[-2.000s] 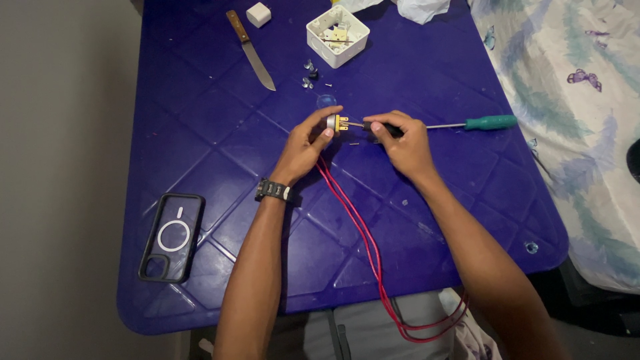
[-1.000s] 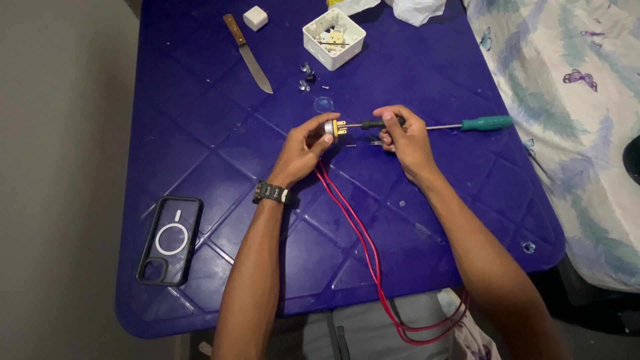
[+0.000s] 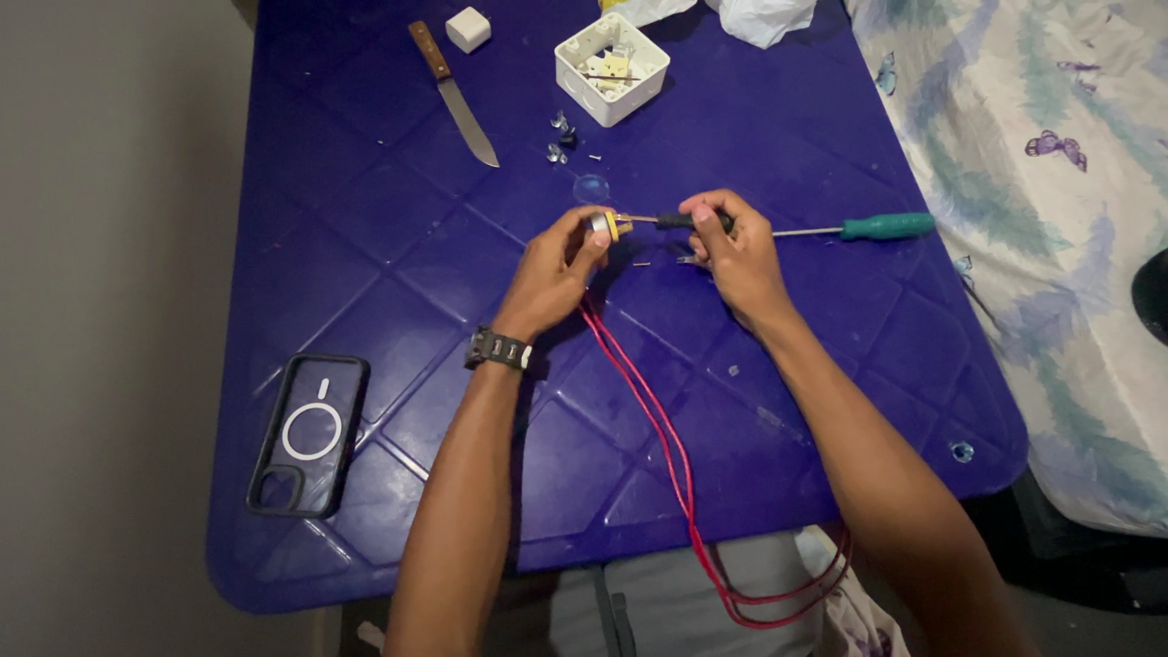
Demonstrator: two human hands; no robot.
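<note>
My left hand (image 3: 552,274) holds a small round fitting (image 3: 613,225), white and yellow with metal parts, between thumb and fingers. Two red wires (image 3: 652,406) run from under that hand and loop past the table's front edge. In my right hand (image 3: 739,251) is a screwdriver with a black handle (image 3: 680,221); its shaft points left and its tip meets the metal parts of the fitting. Behind the right hand lies another screwdriver with a green handle (image 3: 887,226). A small metal piece (image 3: 686,260) shows beside the right fingers, and a thin pin (image 3: 641,265) lies left of it.
On the blue plastic table (image 3: 584,511) are a kitchen knife (image 3: 467,123), a white adapter-like block (image 3: 468,30), a square white box (image 3: 630,100) of small parts, loose metal pieces (image 3: 558,151), a clear disc (image 3: 591,189) and a phone case (image 3: 310,438). White plastic bags (image 3: 762,18) lie behind.
Two seconds ago the right fingers were nearer the fitting; they have moved right, back along the black screwdriver handle. The left hand still holds the fitting.
</note>
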